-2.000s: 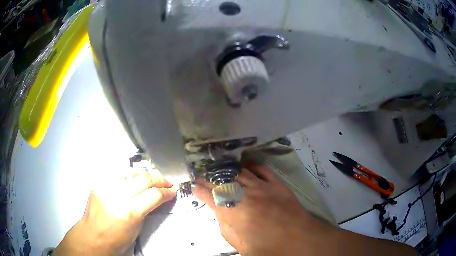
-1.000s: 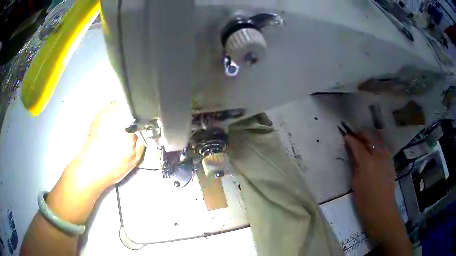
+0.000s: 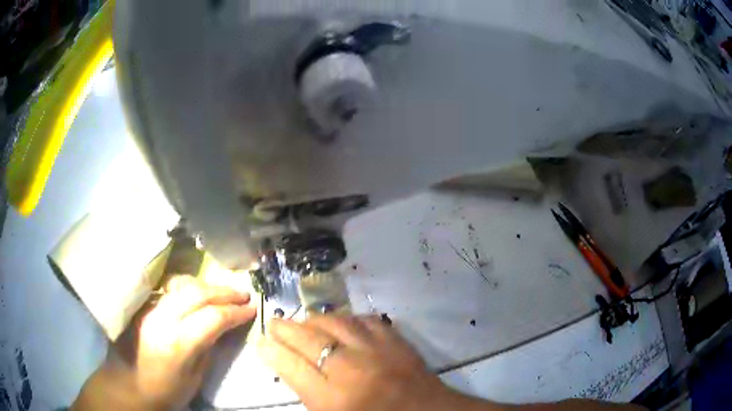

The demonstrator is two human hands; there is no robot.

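Note:
A khaki garment piece [image 3: 112,277], pale under the lamp, lies left of the needle area. My left hand [image 3: 180,337] is closed on its near edge, fingertips close to the presser foot. My right hand [image 3: 357,361], with a ring, lies just right of it, fingers extended toward the foot; glare hides whether they grip any cloth. The foot and needle are mostly hidden behind the lower tension dial [image 3: 323,290]. Orange-handled thread snips [image 3: 598,261] lie on the bed at the right.
The white machine head [image 3: 449,104] fills the upper middle, with a pale knob [image 3: 337,84] on its face. A yellow curved piece [image 3: 56,112] hangs at left. More cloth [image 3: 498,181] shows behind the head. A dark thread tangle [image 3: 614,317] lies beside the snips.
My right hand has left the snips at the right and moved beside the foot. The cloth that lay right of the needle is gone from there; cloth now shows at left, in my left hand.

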